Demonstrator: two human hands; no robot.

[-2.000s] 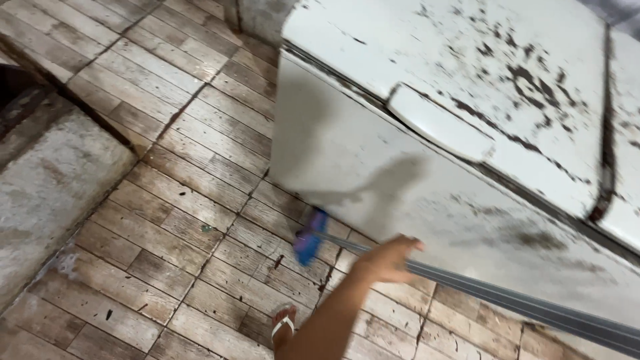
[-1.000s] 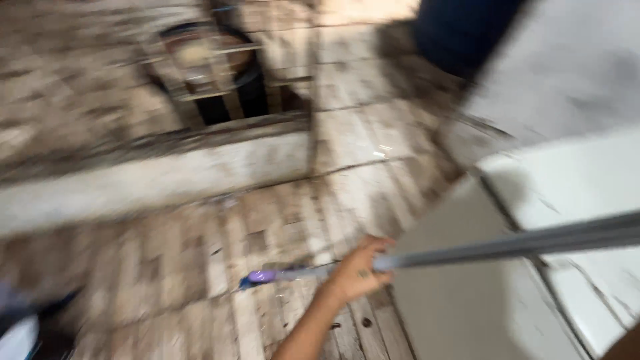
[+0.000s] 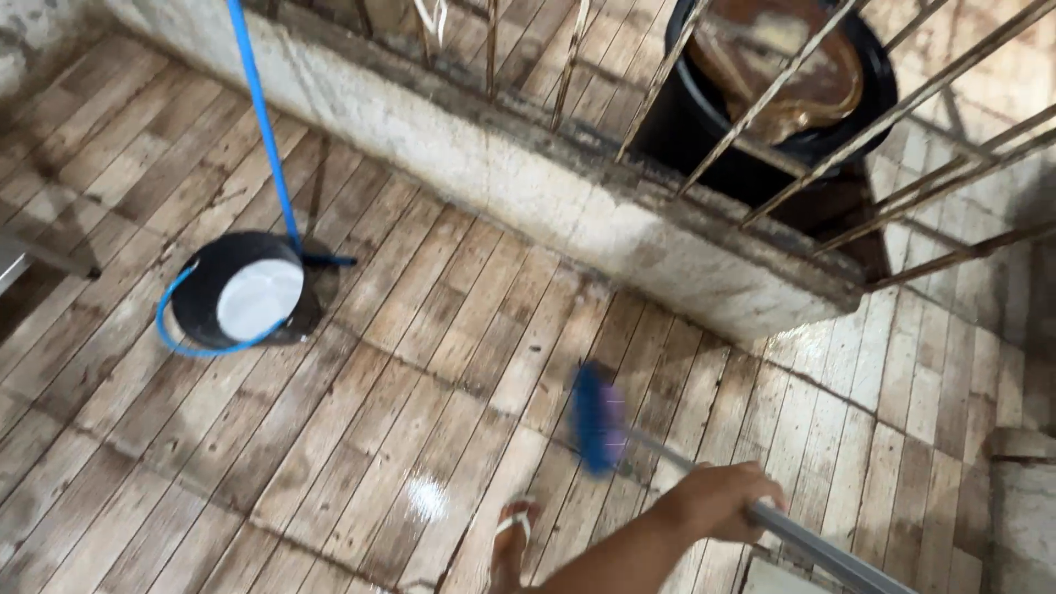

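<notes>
My left hand (image 3: 726,499) is closed around the grey metal handle (image 3: 825,549) of a broom, partway along it. The broom head (image 3: 601,419), with blue bristles and a purple block, is blurred and low over or on the wood-look tiled floor, ahead and to the left of my hand. The handle's upper part runs out of view at the lower right. My right hand is not in view. Near the bottom edge shows a foot in a white-strapped flip-flop (image 3: 513,528).
A black bucket (image 3: 198,285) with a blue handle and whitish contents stands at left. Beside it is a blue-handled tool (image 3: 268,140). A low wall (image 3: 528,194) with rusty bars crosses the view, a large black tub (image 3: 701,157) behind it. A metal leg (image 3: 49,252) shows far left.
The view has swung left from the white chest freezer toward the low wall and black bucket. My left hand keeps its hold on the broom handle.
</notes>
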